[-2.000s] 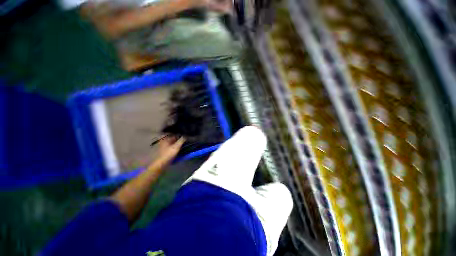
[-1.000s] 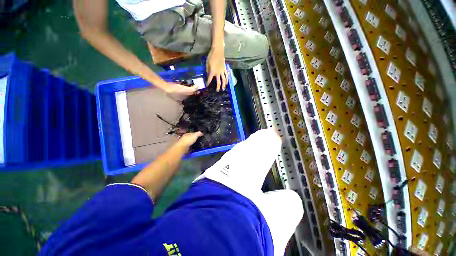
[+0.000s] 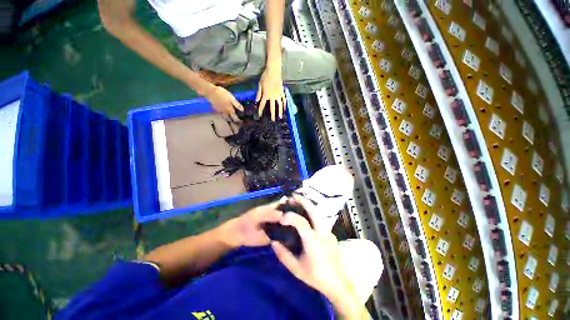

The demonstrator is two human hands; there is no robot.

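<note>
My left hand [image 3: 251, 226] and my right hand [image 3: 307, 247] are together above my lap, both on a bundle of black power adapters [image 3: 286, 232] with cords. The bundle is blurred and partly hidden by my fingers. In front of me is a blue plastic crate [image 3: 133, 164]. Black adapters and tangled cords [image 3: 262, 150] fill its right side, and some cords trail left over a flat tan sheet [image 3: 195, 147].
Another person's two hands [image 3: 270, 94] are on the adapters at the crate's far right corner. Stacked blue crates [image 3: 75, 153] stand at the left. Burn-in rack shelves [image 3: 412, 150] with white sockets run along the right.
My left hand has left the crate and come back to my lap. My right hand has come in from the lower right and joined it on the bundle.
</note>
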